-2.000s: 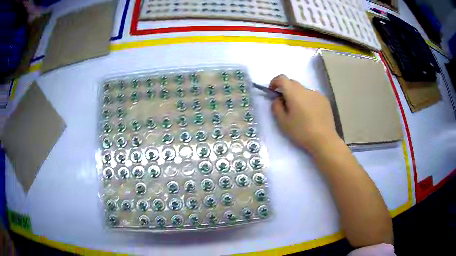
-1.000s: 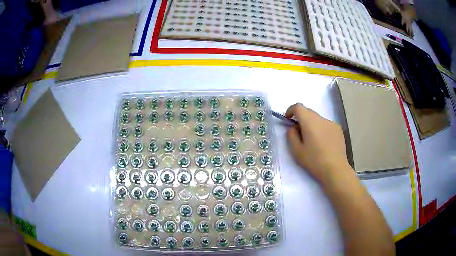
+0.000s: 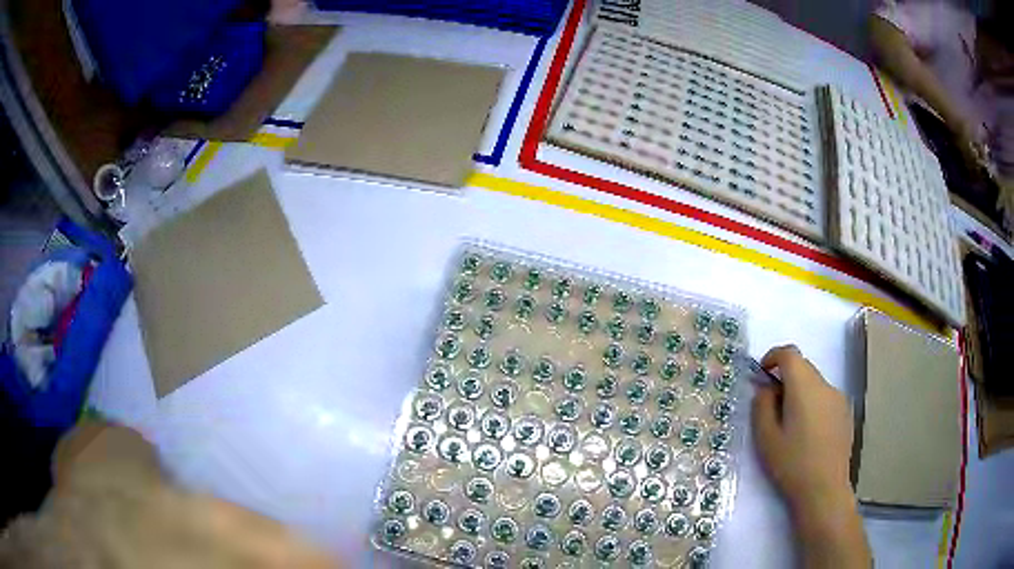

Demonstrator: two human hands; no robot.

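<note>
A clear blister tray (image 3: 523, 383) lies on the white tabletop, with rows of small round green-centred components (image 3: 547, 506) in its pockets and some pockets empty. My right hand (image 3: 803, 428) is just right of the tray and holds thin dark tweezers (image 3: 763, 369), their tip close to the tray's right edge. My left hand (image 3: 111, 472) is blurred at the lower left, away from the tray; its fingers cannot be made out. The bottom of the tray is cut off by the picture's edge.
Cardboard sheets (image 3: 222, 283) (image 3: 400, 117) lie left and upper left. A cardboard-topped stack (image 3: 910, 411) stands right. Cream trays (image 3: 689, 128) (image 3: 895, 200) lie inside red tape at the back. A blue basket (image 3: 67, 333) is at the left edge. Another person's arm (image 3: 928, 83) shows upper right.
The view has swung left, so the tray and my right hand appear further right and lower. My left hand has come into view at the lower left. The tweezers remain in my right hand.
</note>
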